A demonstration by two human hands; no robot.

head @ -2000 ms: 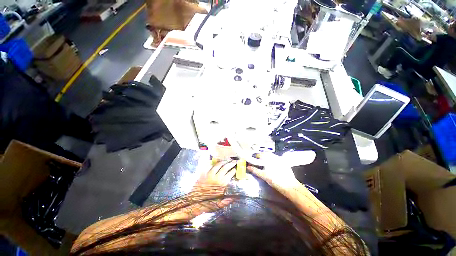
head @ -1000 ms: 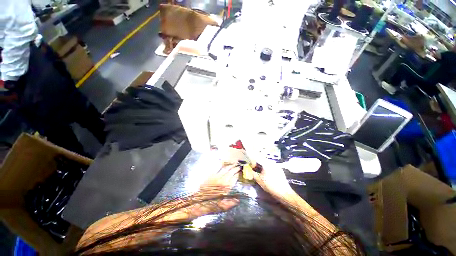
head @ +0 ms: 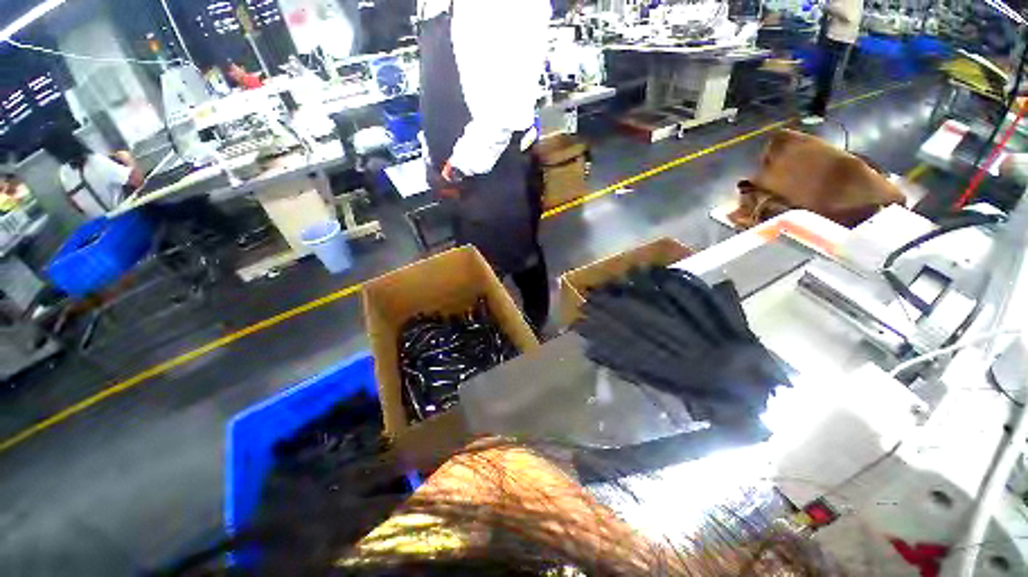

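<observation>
Neither of my hands is in view; only a bare arm [head: 507, 485], partly covered by hair, shows at the bottom. A fanned stack of black cut pieces [head: 676, 338] lies on the machine table [head: 535, 394]. A plain black fabric strip [head: 643, 455] lies in front of the stack. The white sewing machine [head: 868, 440] is overexposed and cut off at the right. A red part [head: 919, 556] shows at its lower edge. The needle area cannot be seen.
An open cardboard box [head: 386, 366] with shiny black pieces stands left of the table, beside a blue bin [head: 246, 479] holding dark material. Another carton [head: 575, 295] is behind the table. A person [head: 490, 147] stands behind the boxes.
The view has swung left and up. My hands and the yellow piece have left the picture. The blue bin and more of the floor have come into view.
</observation>
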